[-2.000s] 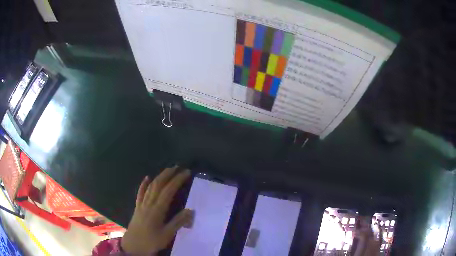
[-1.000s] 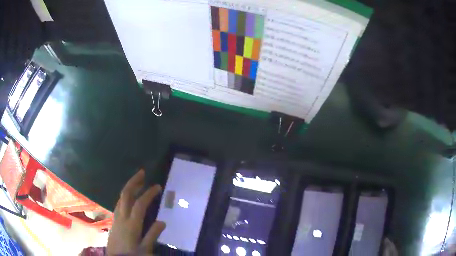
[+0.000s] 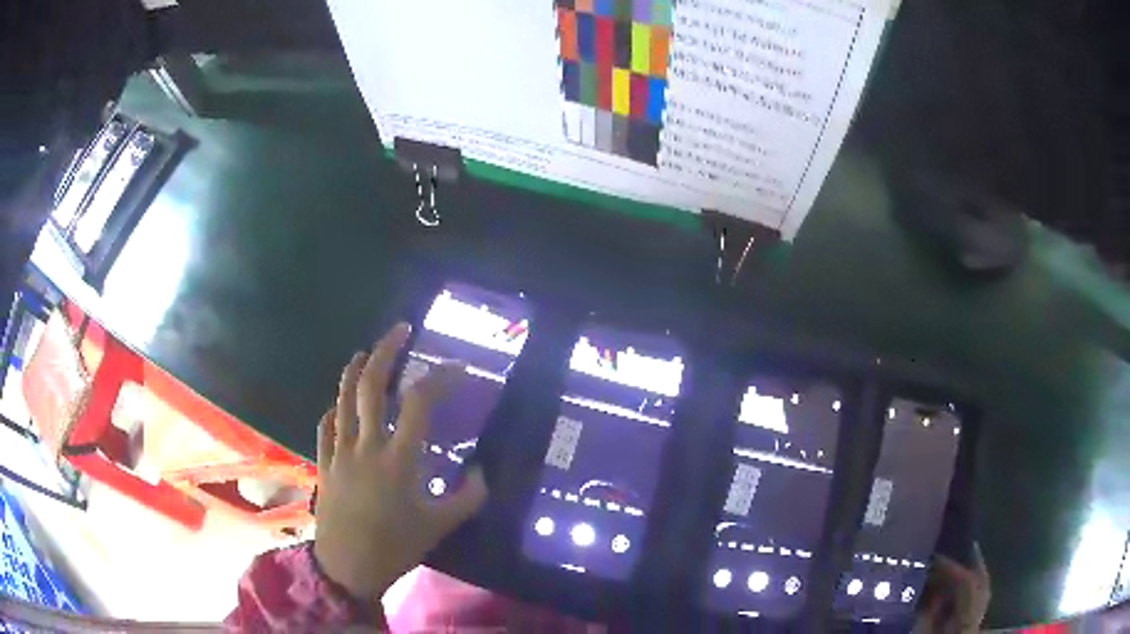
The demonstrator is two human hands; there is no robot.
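Four smartphones stand side by side: the leftmost phone [image 3: 461,372], second phone [image 3: 604,452], third phone [image 3: 775,495] and rightmost phone [image 3: 902,508]. All show a camera app with a live image on top and round buttons at the bottom. A small pale label shows on each screen. My left hand [image 3: 390,464] is at the leftmost phone, fingers apart, with the index finger over its screen and the thumb near its lower part. My right hand [image 3: 960,594] is partly hidden at the lower right edge of the rightmost phone; its grip is unclear.
A white test chart [image 3: 483,87] with a colour checker [image 3: 613,68] stands behind the phones on two binder clips [image 3: 428,161]. More phones [image 3: 112,186] lie at the left table end. Red plastic stools [image 3: 136,434] are below left. A dark round object [image 3: 985,242] is at right.
The phones and chart appear higher in view. The phone screens have changed from mostly plain white to the camera app on all four. My left hand has moved over the leftmost phone; more of my right hand shows.
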